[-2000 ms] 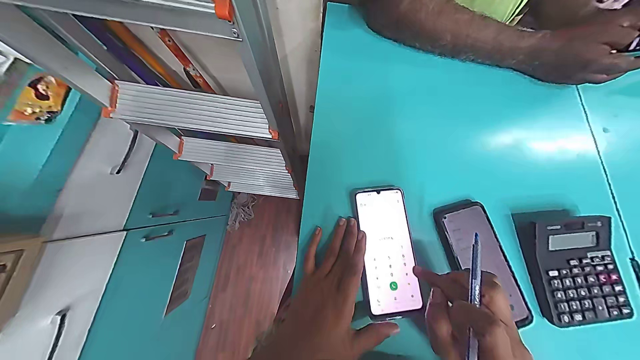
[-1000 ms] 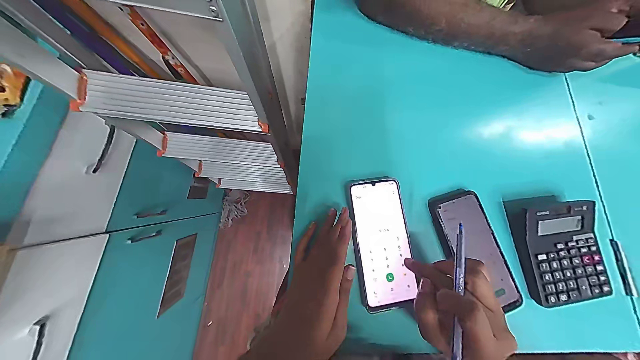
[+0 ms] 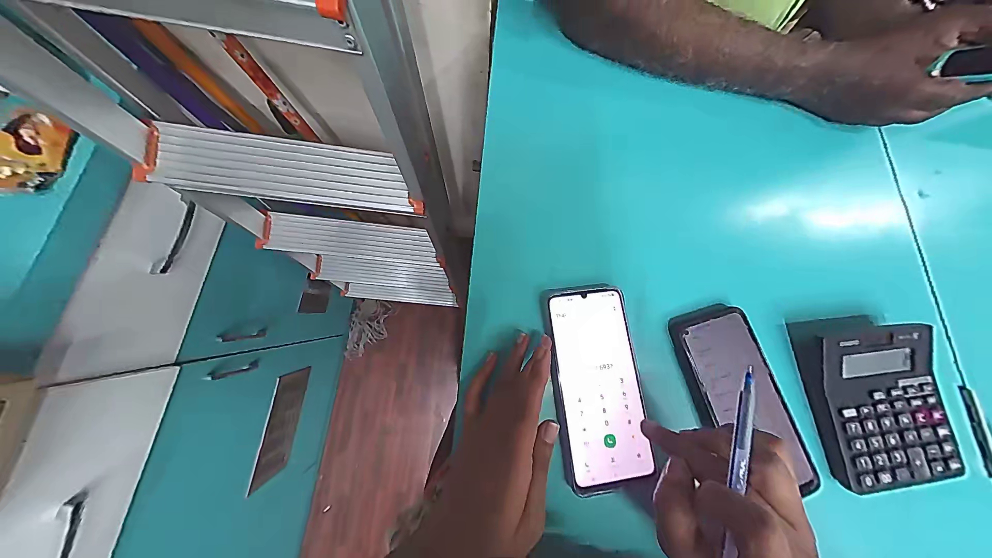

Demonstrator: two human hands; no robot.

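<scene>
A smartphone [image 3: 601, 387] with a bright dial pad on its screen lies face up on the turquoise table [image 3: 659, 194]. My left hand [image 3: 504, 442] rests flat along the phone's left edge, fingers apart and holding nothing. In my right hand [image 3: 728, 480] is a blue pen [image 3: 742, 434], tip upward, while the index finger reaches to the phone's right edge. A second smartphone [image 3: 728, 364] with a dimmer screen lies partly under that hand. Right of it sits a black Casio calculator [image 3: 891, 411].
Another person's forearm and hand [image 3: 876, 81] rest at the table's far edge, holding a dark object. An aluminium stepladder [image 3: 279, 167] stands left of the table, beside teal and white cabinets [image 3: 232, 418]. A dark pen [image 3: 976, 426] lies at the far right.
My right index finger has shifted slightly about the bright phone's right edge. Digits show above the dial pad. My left hand stays beside the phone.
</scene>
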